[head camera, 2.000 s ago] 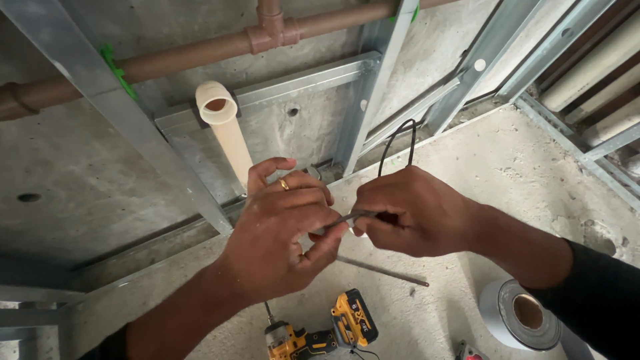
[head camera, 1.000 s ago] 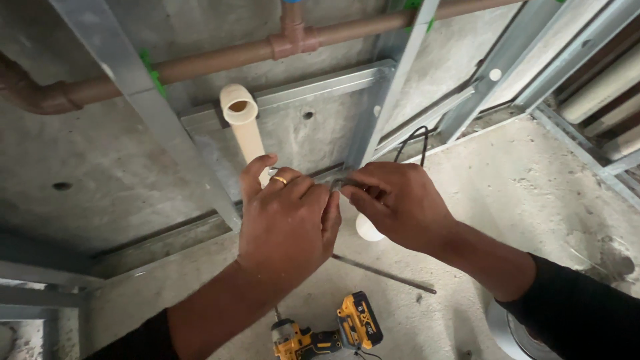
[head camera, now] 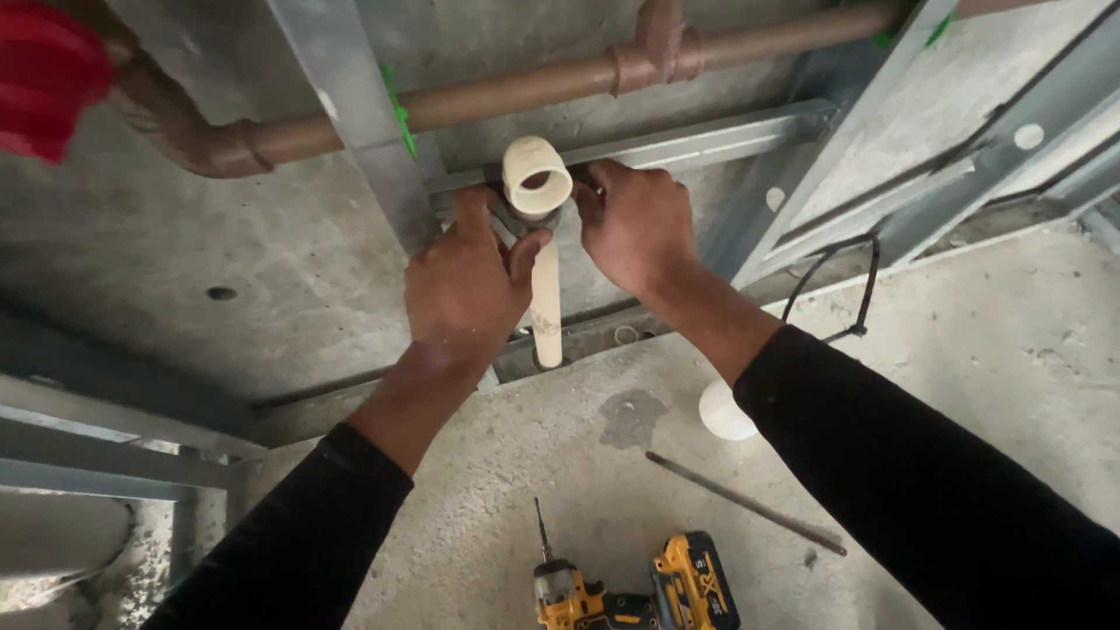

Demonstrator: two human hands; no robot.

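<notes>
A cream plastic pipe (head camera: 546,302) stands upright against the wall and ends at the top in an elbow fitting (head camera: 536,179) with its mouth facing me. My left hand (head camera: 477,284) is at the left of the pipe, with fingers around a dark band or clamp (head camera: 530,220) just below the elbow. At the right of the elbow, my right hand (head camera: 637,223) has its fingers curled by the metal rail (head camera: 726,140) behind; whatever it pinches is hidden. A yellow and black cordless driver (head camera: 604,599) lies on the floor below.
A brown pipe (head camera: 516,87) crosses above between metal studs (head camera: 367,122). A thin rod (head camera: 744,503), a white round object (head camera: 726,411) and a black cable loop (head camera: 866,297) are on the right side. Something red (head camera: 48,79) shows at upper left.
Both hands were together in front of the pipe, fingering a small dark piece; now they are apart, one on each side of the elbow fitting.
</notes>
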